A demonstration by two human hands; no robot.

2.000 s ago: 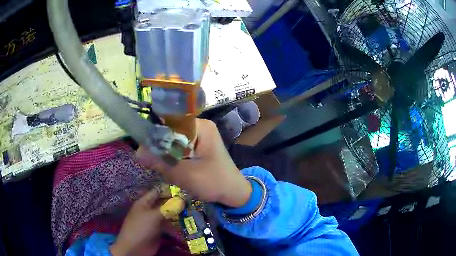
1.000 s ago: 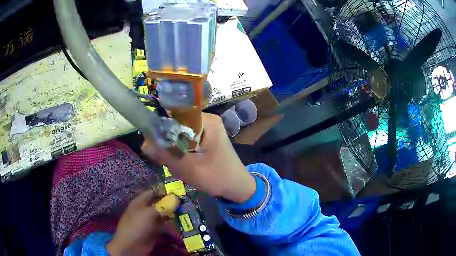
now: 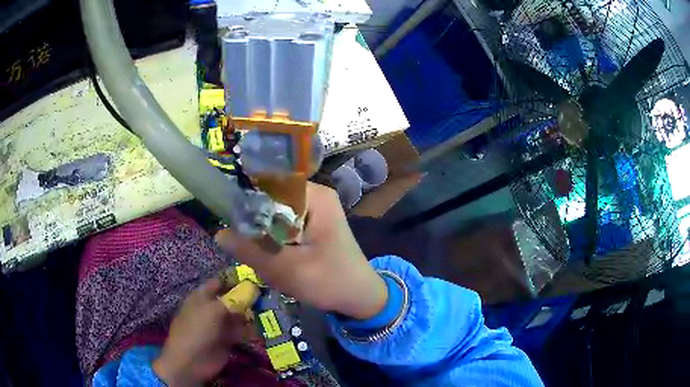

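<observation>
My right hand point(image 3: 310, 264) is shut on the orange-brown glue gun point(image 3: 287, 189), gripping it just below its silver finned block. The thick pale grey supply hose point(image 3: 155, 125) curves down to a whitish fitting point(image 3: 265, 217) beside this hand. My left hand point(image 3: 198, 329), slightly blurred, wears yellowish finger cots point(image 3: 239, 297) and holds a power supply board point(image 3: 284, 340) over my lap. Yellow blocks and small pale round parts show on the board. My right hand and the gun hide the board's upper end and the gun's nozzle.
The worktop point(image 3: 57, 136) is covered with stained yellowish cardboard at left. More board parts with yellow blocks point(image 3: 215, 98) show behind the gun. A white printed box surface point(image 3: 363, 91) and a carton with round pale items point(image 3: 371, 168) stand beyond. A large black fan point(image 3: 594, 113) is at right.
My left hand and the held board have shifted left. The gun has dipped slightly and stays in my right hand. More yellow-block parts show behind the gun than two seconds ago.
</observation>
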